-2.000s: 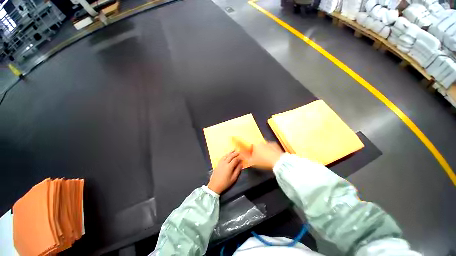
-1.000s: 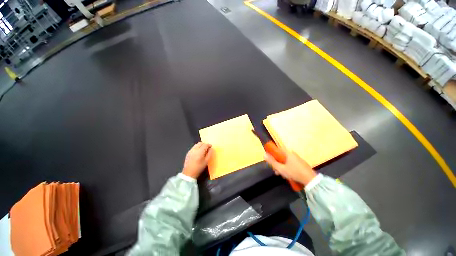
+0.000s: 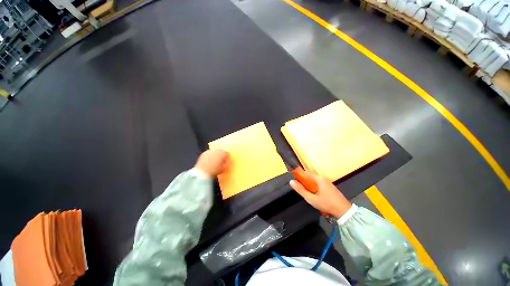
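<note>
An orange-yellow square cut panel lies flat on the black table in front of me. My left hand is on its left edge, with the fingers curled and slightly blurred. My right hand holds scissors by their orange handles; the dark blades point up and left at the panel's right edge. A neat stack of cut panels lies just right of the panel. A deeper orange bundle with uneven layered edges stands at the near left.
A black table spreads ahead. Clear plastic film lies at its near edge. A blue cord hangs below the scissors. A white layer is beside the left bundle. Wrapped white bundles sit on pallets at the far right.
The earlier orange piece at my fingers is gone from view over the panel. My left hand moved from the panel's near edge to its left edge. The scissors now show in my right hand, blades at the right edge.
</note>
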